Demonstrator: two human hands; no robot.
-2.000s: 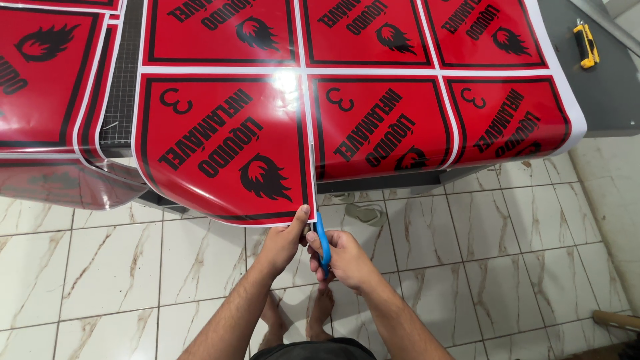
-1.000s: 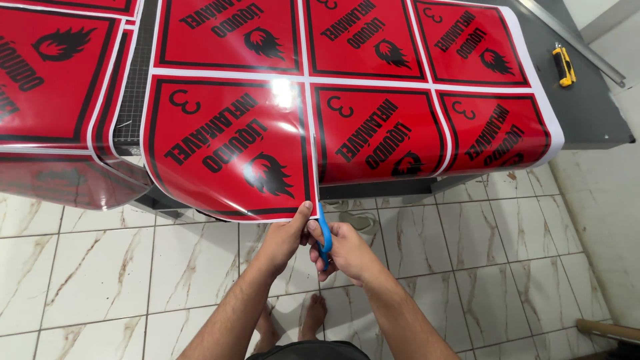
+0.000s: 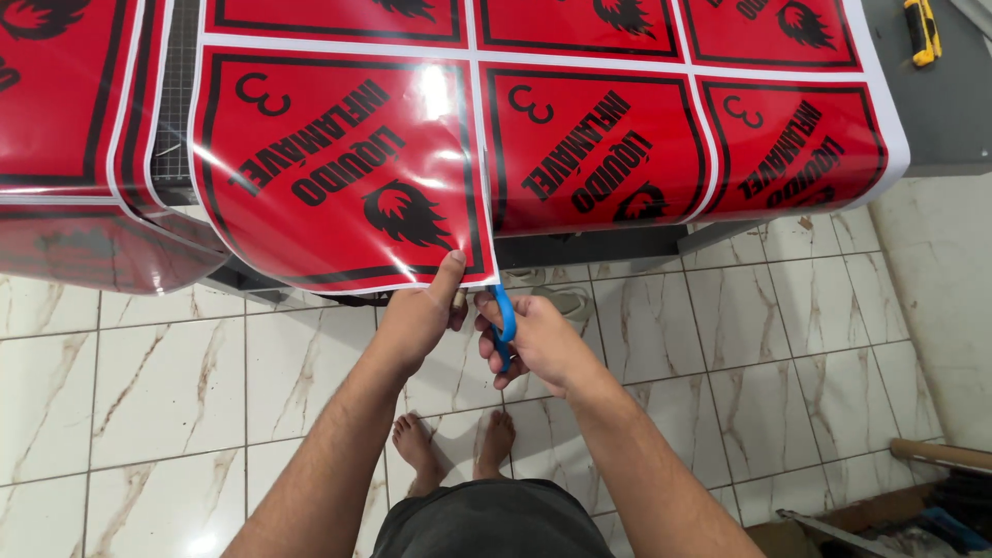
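Note:
A large sheet of red printed vinyl stickers (image 3: 589,147) with black flame symbols and white borders hangs over the table's near edge. My left hand (image 3: 422,318) pinches the lower edge of the near-left sticker (image 3: 310,225), thumb on top, near its lower right corner. My right hand (image 3: 539,341) holds blue-handled scissors (image 3: 505,314) just right of it. The blades are mostly hidden by the sheet. A cut runs up from the near edge along the white strip between two stickers, and its upper end is hard to make out.
More printed sheets (image 3: 54,147) overhang the table at the left, beside a gridded cutting mat (image 3: 172,101). A yellow utility knife (image 3: 922,31) lies on the dark table (image 3: 945,116) at the right. Shoes (image 3: 570,302) stand on the tiled floor below; a cardboard tube (image 3: 942,453) is at the lower right.
The view has shifted somewhat. My left hand keeps its pinch on the sticker's edge, and the scissors stay in my right hand close beside it.

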